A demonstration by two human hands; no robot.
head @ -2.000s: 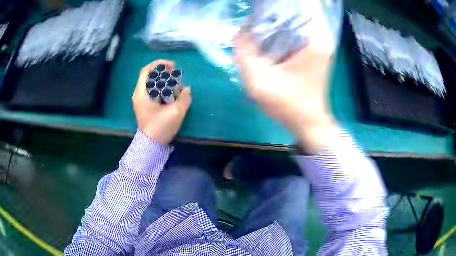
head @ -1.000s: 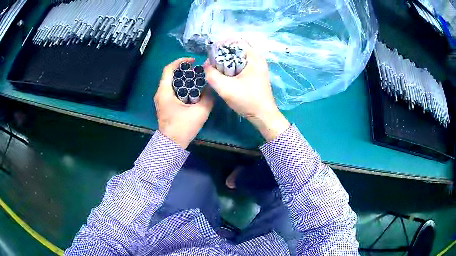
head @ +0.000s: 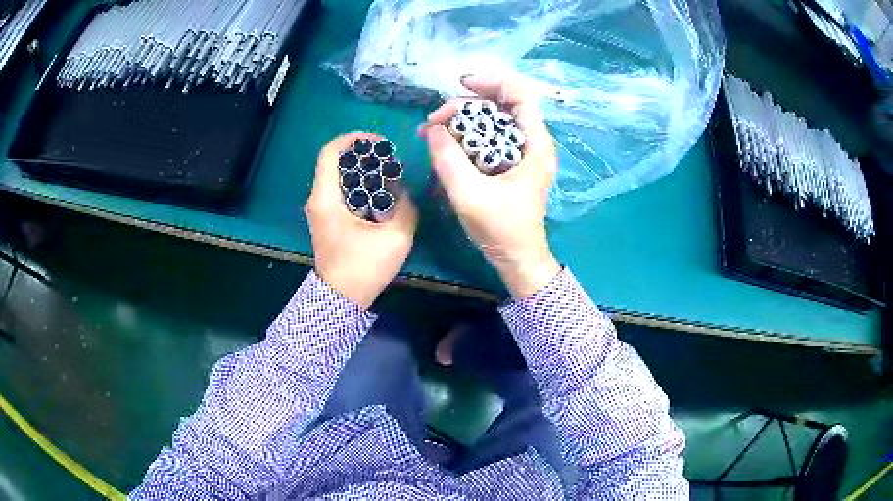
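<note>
My left hand (head: 357, 235) is closed around a bundle of several outer tubes (head: 370, 177), their dark, thin-walled round ends facing up. My right hand (head: 504, 201) is closed around a bundle of several inner tubes (head: 487, 135), with thick pale rings around small dark holes at their ends. The two bundles are side by side, apart, with a small gap between the hands. The lower lengths of both bundles are hidden by the hands. Behind the right hand lies a clear plastic bag (head: 627, 108) with a stack of silver tubes (head: 397, 86) at its left end.
A black tray (head: 137, 142) at the left holds a row of silver tubes (head: 176, 44). Another black tray (head: 783, 240) at the right also holds a row of tubes (head: 798, 157). The green bench's front edge (head: 685, 330) runs before my lap. A round stool (head: 821, 465) stands at lower right.
My right hand came back from the bag area with the inner tubes in it, beside the left hand. Since the last earlier frame it has moved slightly right, away from the left bundle.
</note>
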